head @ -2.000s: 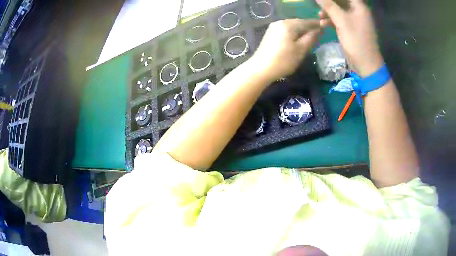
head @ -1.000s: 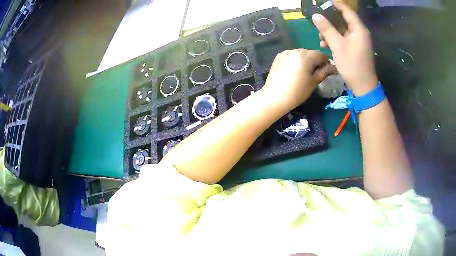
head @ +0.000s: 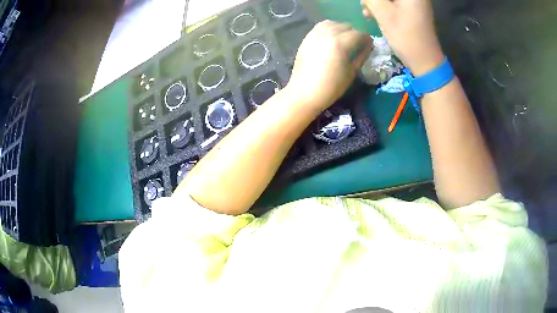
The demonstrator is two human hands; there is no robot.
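A black foam tray (head: 342, 153) with square pockets lies on the green mat. It holds thin silver rings (head: 211, 77), small silver bits, dark discs with bright metal details (head: 182, 133), a cased watch (head: 220, 115) and a dark-faced watch head (head: 334, 126). My left hand (head: 324, 64) is above the tray's right part, thumb and fingers bent together; whether they hold anything cannot be told. My right hand (head: 406, 30), with a blue wrist strap (head: 433, 78), is at the top edge. Its fingertips are partly cut off, and anything in them is hidden.
A crumpled whitish wad (head: 380, 64) and an orange stick (head: 398, 112) lie right of the tray on the green mat (head: 101, 177). White sheets (head: 143, 36) lie beyond it. Another dark compartment tray (head: 13, 153) and another person's sleeve (head: 40, 263) are at the far left.
The view has shifted, so the tray sits further left and higher. The dark object seen in my right hand one second ago no longer shows. My hands stay close together.
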